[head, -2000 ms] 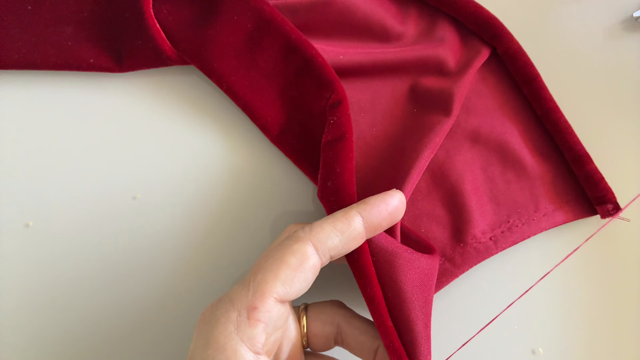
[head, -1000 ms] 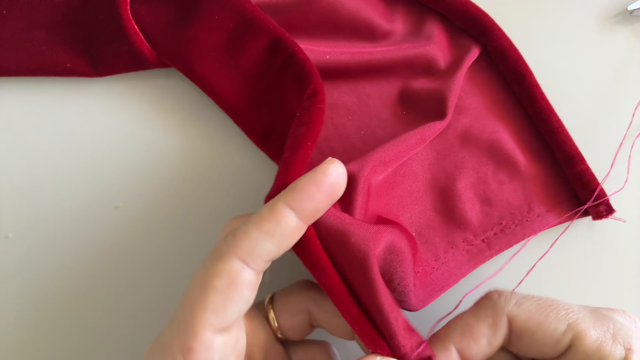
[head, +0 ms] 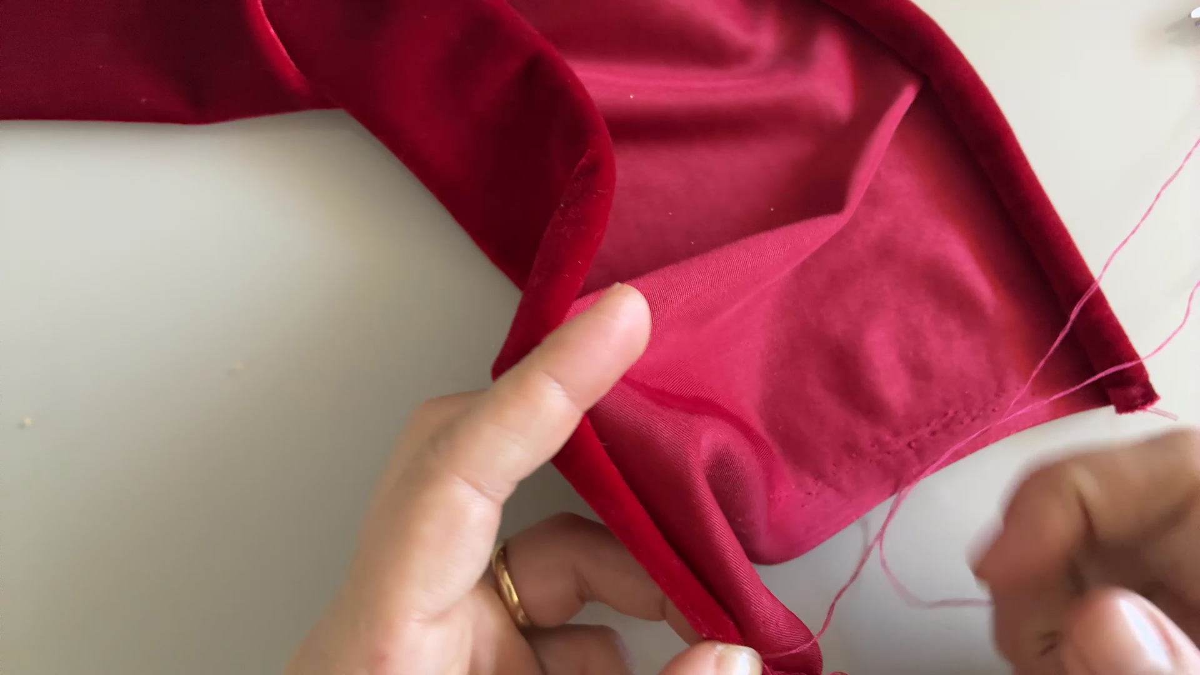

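Note:
Red velvet fabric (head: 441, 122), its smoother pinkish-red underside turned up at the right, lies across the table. My left hand (head: 487, 506), with a gold ring (head: 507, 586), pinches the fabric's lower corner at the bottom edge, its index finger extended over the folded velvet edge. A pink thread (head: 858, 562) runs from that corner up to the right across the cloth, with a loop towards my right hand (head: 1106, 553). The right hand is blurred at the lower right, its fingers curled; a needle cannot be made out in it.
The pale tabletop (head: 187, 375) lies under the fabric, with small specks on it. A narrow rolled velvet edge (head: 1022, 197) runs down the right side of the cloth. Part of a metal object (head: 1192, 13) shows at the top right corner.
The right hand, out of view two seconds ago, came in beside the pinched corner and has since moved away to the right. The left hand keeps its hold on the fabric.

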